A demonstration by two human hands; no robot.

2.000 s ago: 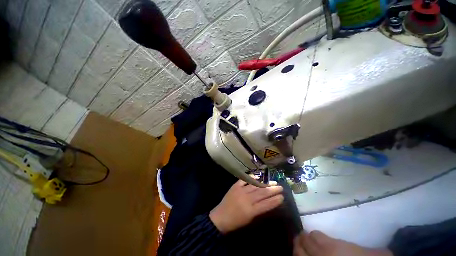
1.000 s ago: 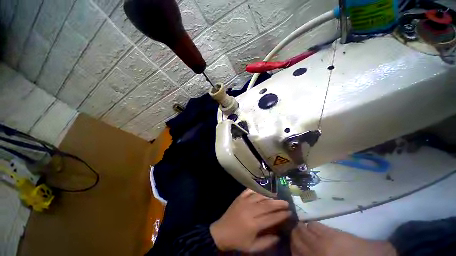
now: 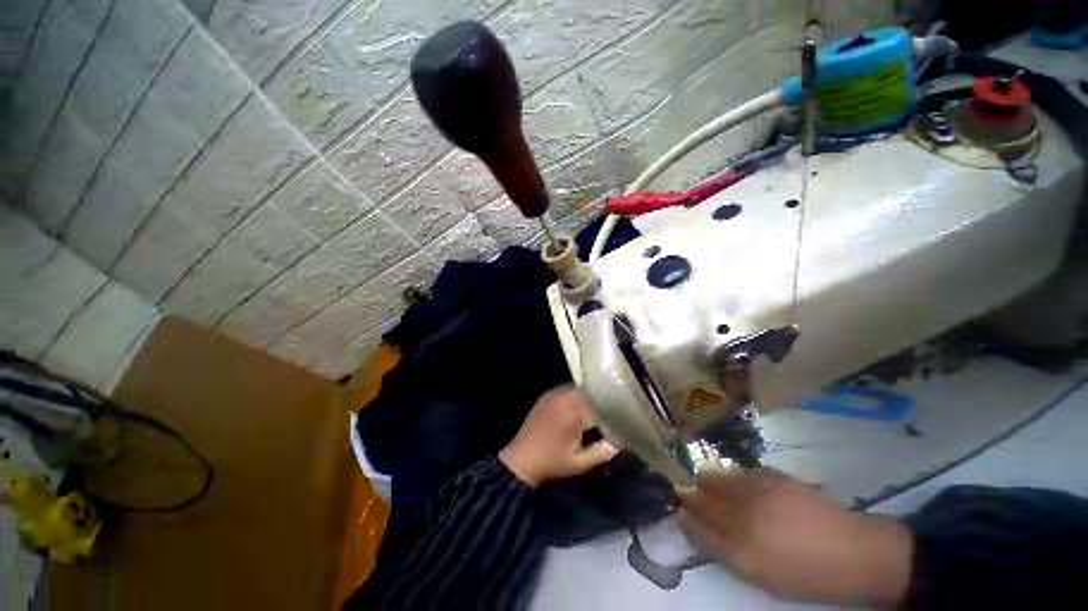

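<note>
Dark cloth (image 3: 430,406) lies left of and under the sewing machine head (image 3: 614,382). My left hand (image 3: 558,437) is on the cloth just left of the head, its fingers curled on the cloth and partly hidden by the head. My right hand (image 3: 776,531) is slightly blurred at the cloth's right edge, below the needle area, with its fingertips at the cloth; its exact hold is unclear. A small dark loop-shaped piece (image 3: 654,571) lies on the white table between my hands. The needle and presser foot are mostly hidden.
A screwdriver (image 3: 483,113) stands upright on the head. A red tool (image 3: 674,197), a blue-green container (image 3: 861,84) and a red bobbin (image 3: 1000,105) are on the arm. Light blue snips (image 3: 853,402) lie on the bed behind the needle. A brick-pattern wall (image 3: 298,167) stands behind.
My left hand has moved up and away from the needle front, drawing the cloth left. My right hand has moved up to the needle area. The view has shifted, and white table shows below the cloth.
</note>
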